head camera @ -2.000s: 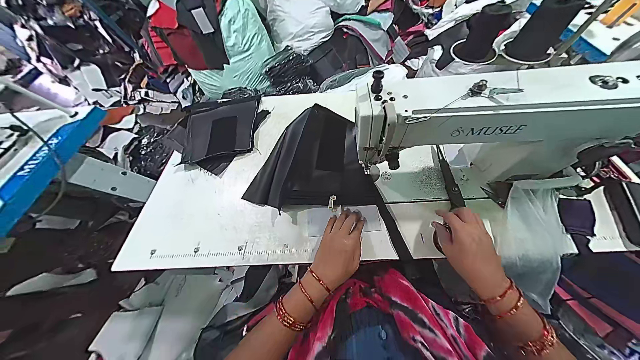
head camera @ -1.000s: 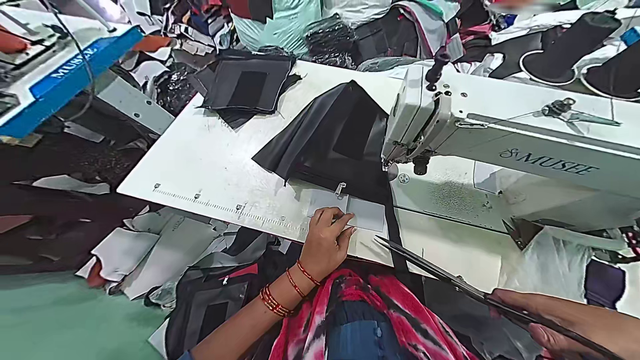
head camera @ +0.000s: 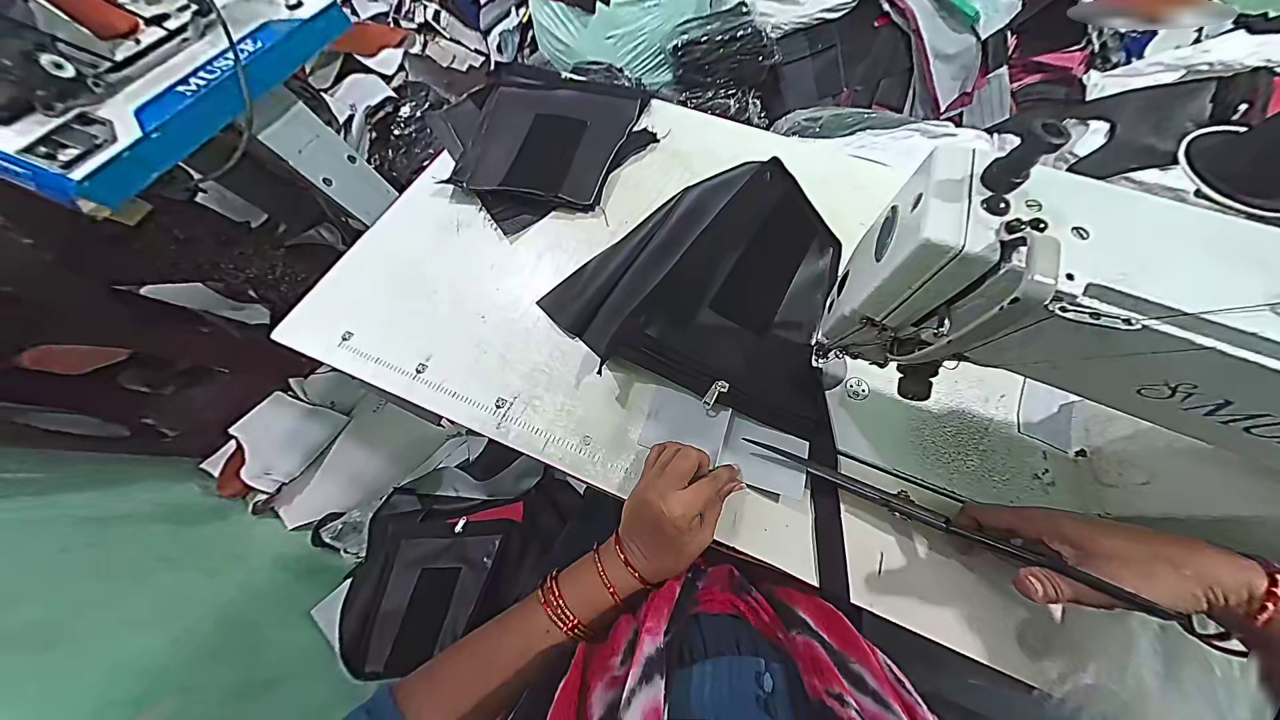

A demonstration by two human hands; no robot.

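Note:
My left hand (head camera: 680,505) pinches the near edge of a pale grey piece (head camera: 765,458) on the sewing table, just below a metal zipper pull (head camera: 715,393). My right hand (head camera: 1110,560) grips long dark scissors (head camera: 925,512); their tips lie over the pale piece, right of my left fingers. A black fabric piece with a darker rectangular patch (head camera: 700,270) lies beyond, its right side beside the needle area of the sewing machine (head camera: 930,270). A narrow black strip (head camera: 829,520) runs from it down over the table's front edge, passing under the scissors.
A stack of black fabric pieces (head camera: 545,140) lies at the table's far left. A printed ruler scale (head camera: 470,395) runs along the front edge. Below left, a black bag piece (head camera: 430,580) rests by pale scraps (head camera: 340,450). Another machine with a blue edge (head camera: 230,100) stands upper left.
The scissors, lying by the machine two seconds ago, were lifted in my right hand and now reach over the pale piece. My left hand stays at that piece. The view has shifted right.

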